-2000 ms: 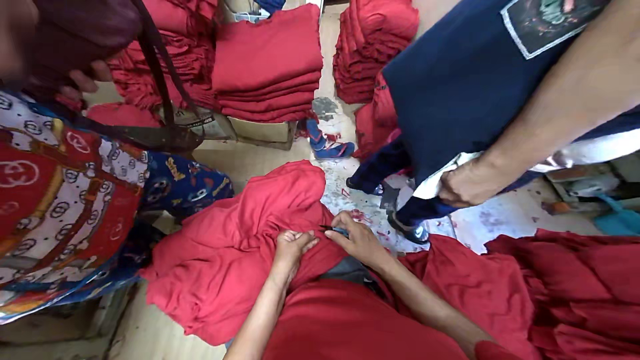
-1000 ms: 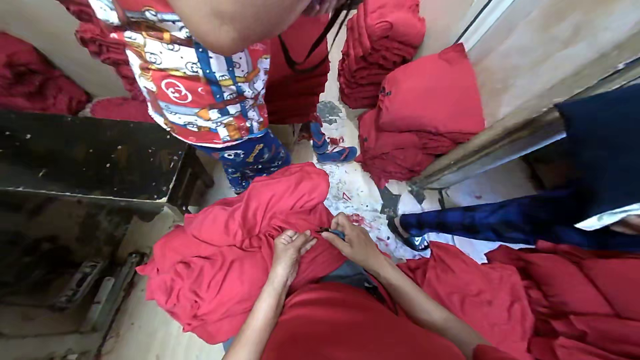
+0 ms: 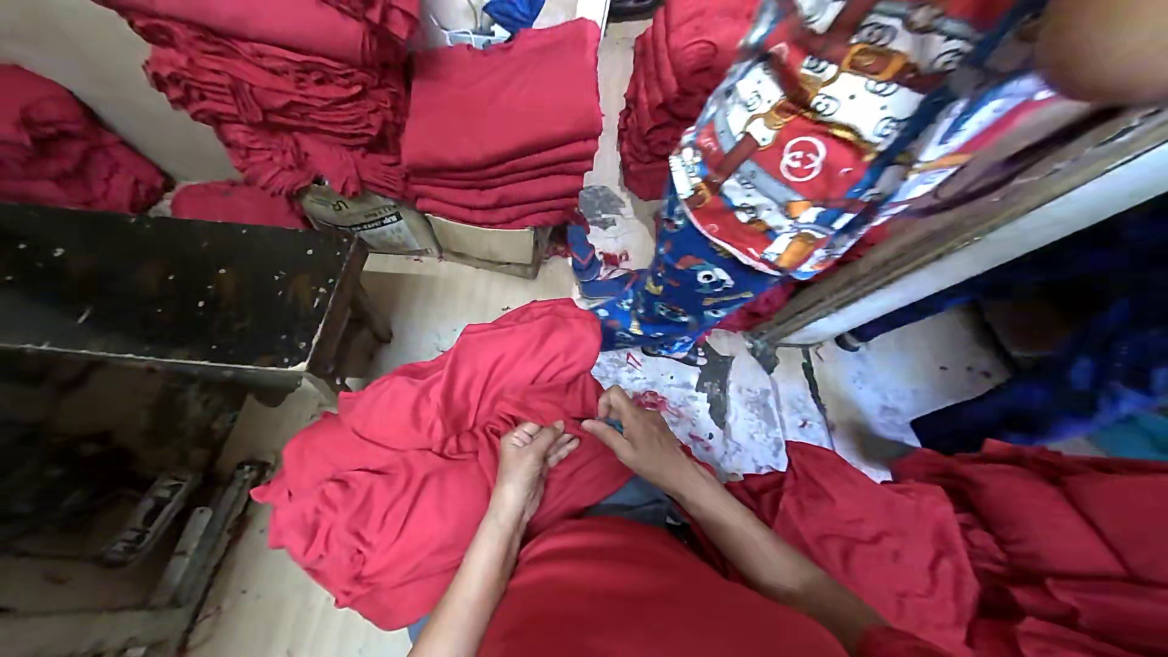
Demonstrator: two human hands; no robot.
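A large piece of red fabric (image 3: 429, 456) lies bunched over the lap. My left hand (image 3: 532, 456) pinches with thumb and fingertips just above it; a thin thread or fold of the cloth may be between them, too small to tell. Close by on the right, my right hand (image 3: 639, 438) is curled round a small dark blue tool (image 3: 615, 425), mostly hidden by the fingers. Its kind cannot be made out. The thumb of this hand points toward the left fingertips, with a narrow gap between.
Folded red garments (image 3: 502, 119) are stacked at the back. A dark bench (image 3: 164, 292) stands at left. A person in patterned clothes (image 3: 785, 146) is at upper right, beside a doorway frame (image 3: 958, 210). More red cloth (image 3: 1031, 547) lies at lower right.
The person in patterned clothes has moved from the left of the view to the upper right. A person in dark clothes has moved off through the doorway. Both my hands stay close together over the cloth.
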